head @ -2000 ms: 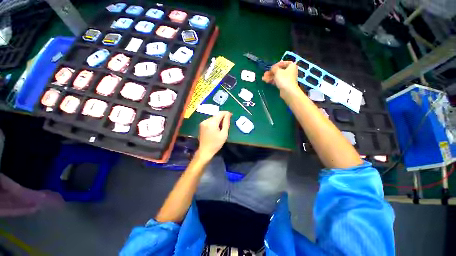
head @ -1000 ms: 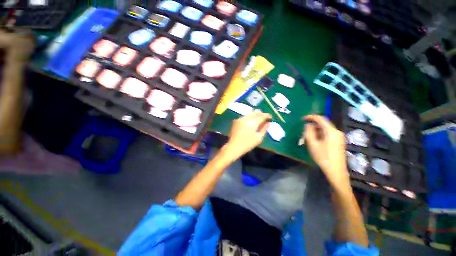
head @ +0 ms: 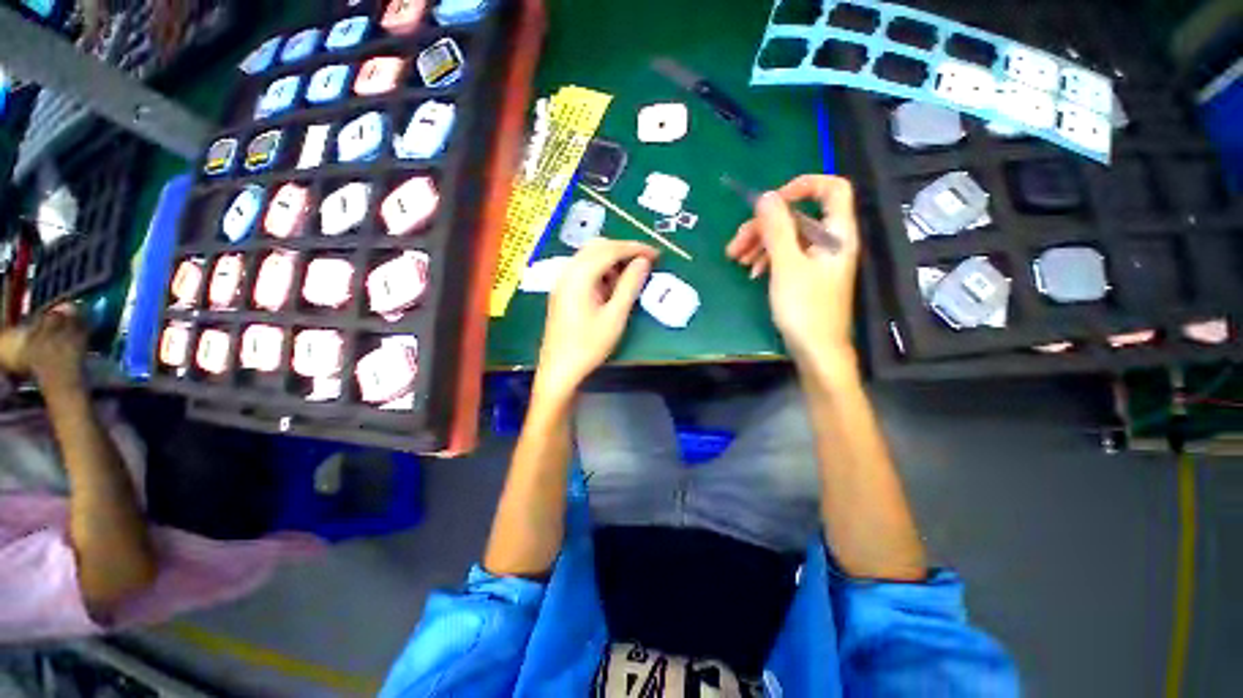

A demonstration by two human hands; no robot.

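My left hand is over the near part of the green mat, fingers curled with thumb near the fingertips; whether it holds something small cannot be seen. My right hand holds slim metal tweezers, their tips pointing far-left over the mat. A pale rounded square plate lies between the hands. Farther off lie another white plate, a white plate, a small white irregular part, a grey-white square piece and a tan stick.
A black foam tray of pink, white and blue units stands left. A partly filled tray stands right, under a light-blue strip. A yellow sheet, dark square and dark-handled tool lie on the mat. Another person's arm is at left.
My right hand has moved from the light-blue strip to the mat and taken hold of the tweezers that lay there. My left hand stays near the mat's front. The view has shifted.
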